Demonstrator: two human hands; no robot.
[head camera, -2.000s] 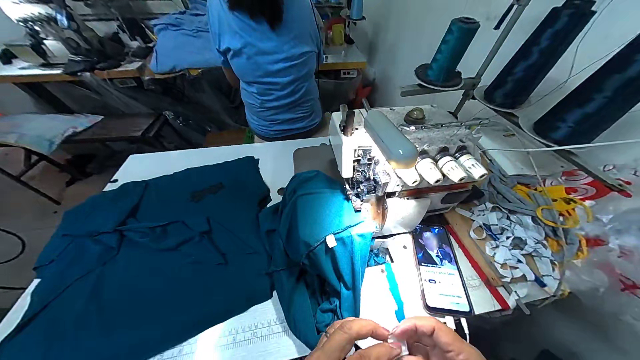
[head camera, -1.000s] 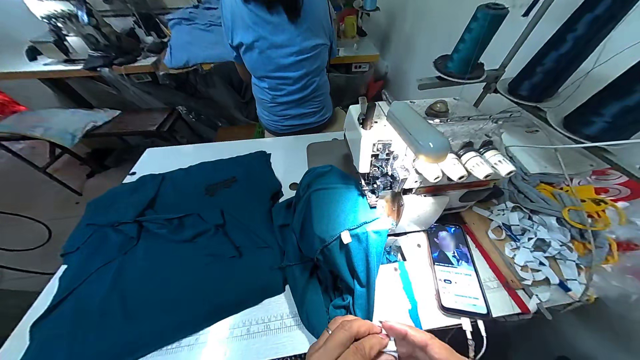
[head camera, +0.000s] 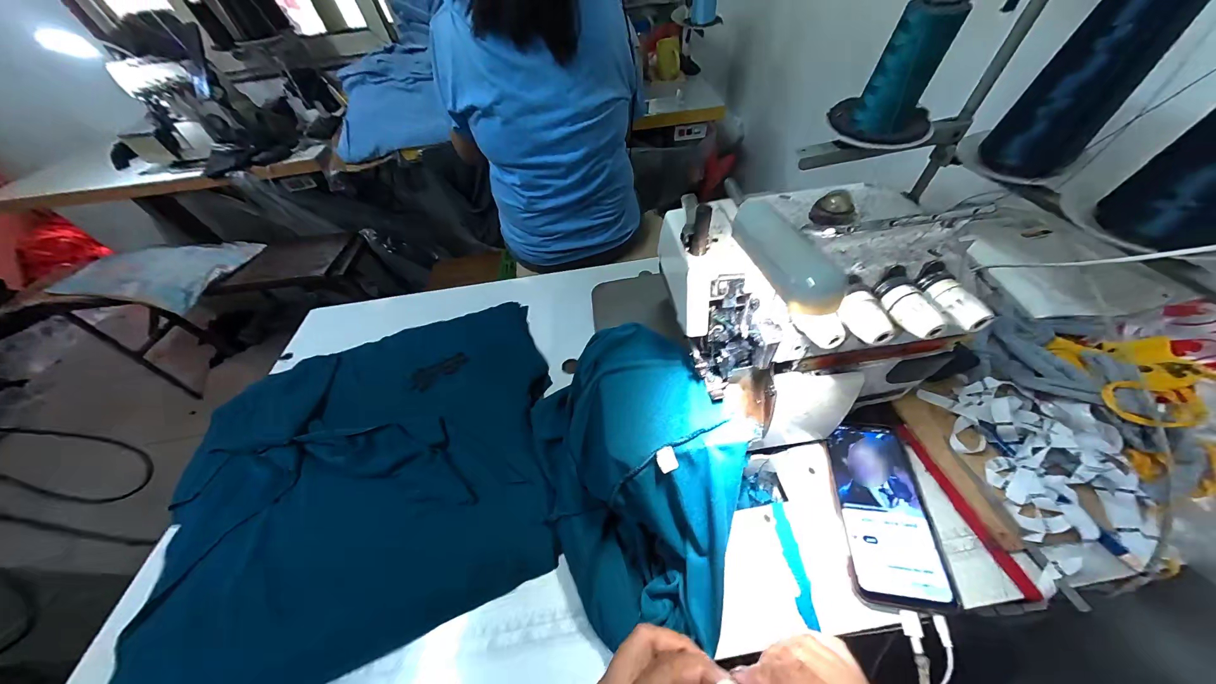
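Note:
My left hand (head camera: 660, 657) and my right hand (head camera: 803, 660) meet at the bottom edge of the view, below the bunched teal fabric (head camera: 655, 560). Their fingers are partly cut off, and whatever lies between them is hidden. The fabric carries a small white tag (head camera: 667, 460) and runs up to the needle area of a lit overlock sewing machine (head camera: 731, 332). A dark teal garment (head camera: 380, 503) lies spread on the white table to the left. A narrow teal strip (head camera: 796, 565) lies right of the bunched fabric.
A smartphone (head camera: 893, 522) with cables plugged in lies right of the strip. Beyond it are a red-edged board (head camera: 974, 513) and a heap of white fabric scraps (head camera: 1054, 456). Thread cones (head camera: 902, 71) stand at upper right. A person in a blue shirt (head camera: 551, 133) is behind the table.
Both hands have sunk lower in the view, and the small white piece seen between the fingers earlier no longer shows. The fabric and garment look unchanged.

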